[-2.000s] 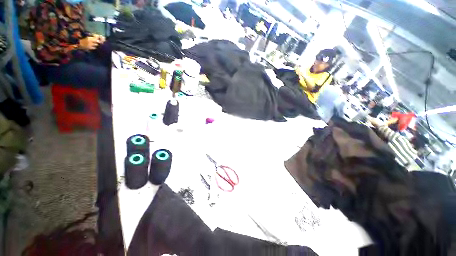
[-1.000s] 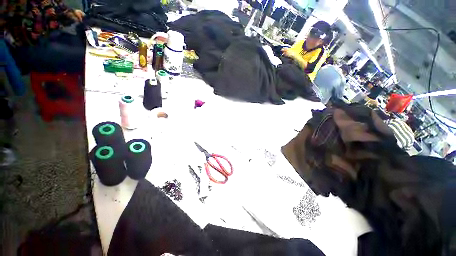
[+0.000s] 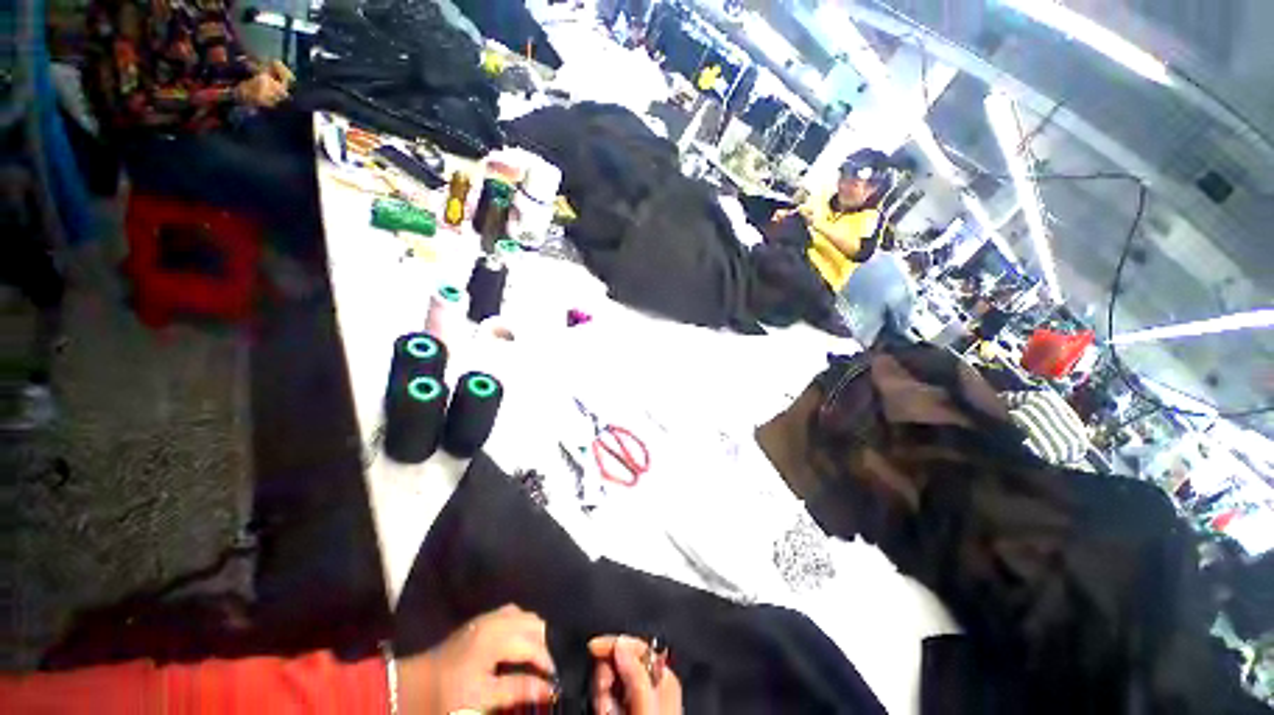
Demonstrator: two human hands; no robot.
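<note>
A large black garment piece [image 3: 699,622] lies over the table's near edge at the bottom. My left hand [image 3: 492,659], below a red-orange sleeve, has bent fingers closed on the black cloth. My right hand [image 3: 636,676] is close to its right, fingers curled at the cloth, with a small metal band on one finger. The bottom edge cuts off part of both hands. Whether my right fingers hold a needle or cloth cannot be seen.
On the white table [image 3: 671,370] stand three black thread cones [image 3: 416,419], red-handled scissors [image 3: 620,455], dark clippings, and smaller spools. A brownish-black garment pile [image 3: 950,489] lies right, dark cloth [image 3: 629,210] beyond. A red stool [image 3: 192,259] stands left. Other people sit farther off.
Both my hands have come into view at the bottom, over the black cloth; only a sliver showed before. The view has shifted, and the table things appear slightly smaller and farther up.
</note>
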